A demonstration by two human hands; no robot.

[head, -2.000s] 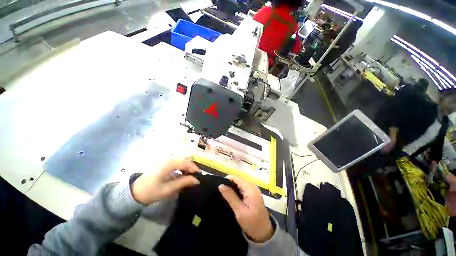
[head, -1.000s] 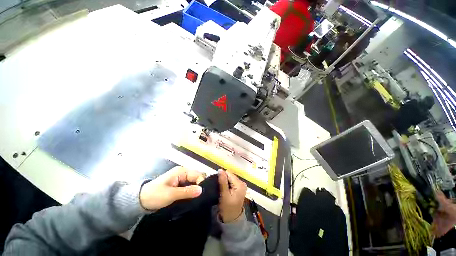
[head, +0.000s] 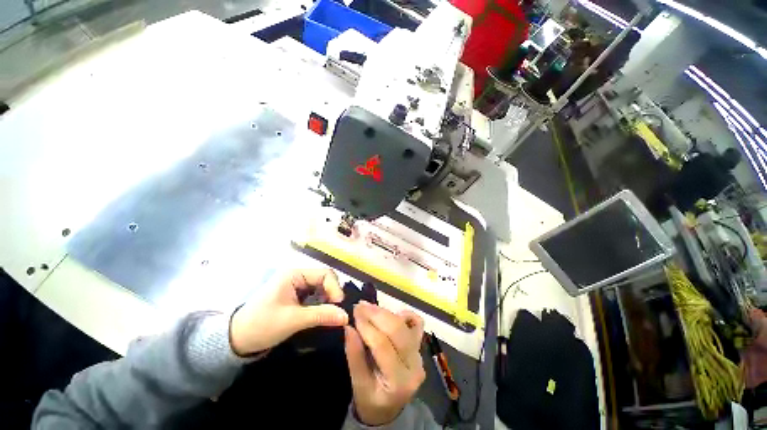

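My left hand (head: 286, 314) and my right hand (head: 385, 357) pinch a small edge of a black garment piece (head: 360, 294) between their fingertips, low in the middle of the view. The rest of the black cloth hangs below towards my lap, dark and without clear detail. The sewing machine head (head: 374, 164), dark grey with a red logo, stands beyond my hands. Under it lies the pale clamp plate (head: 395, 252), edged with yellow tape (head: 383, 283). The cloth is in front of the plate, not on it.
A black pile (head: 547, 369) with a small yellow sticker lies at the right, below the control screen (head: 603, 243). An orange-and-black tool (head: 443, 369) lies right of my right hand. A metal sheet (head: 189, 197) is set in the table. A person in red stands behind the machine.
My hands have shifted along the black cloth and now pinch a small edge close together. The yellow sticker on the held cloth, seen two seconds ago, no longer shows. The camera view has shifted.
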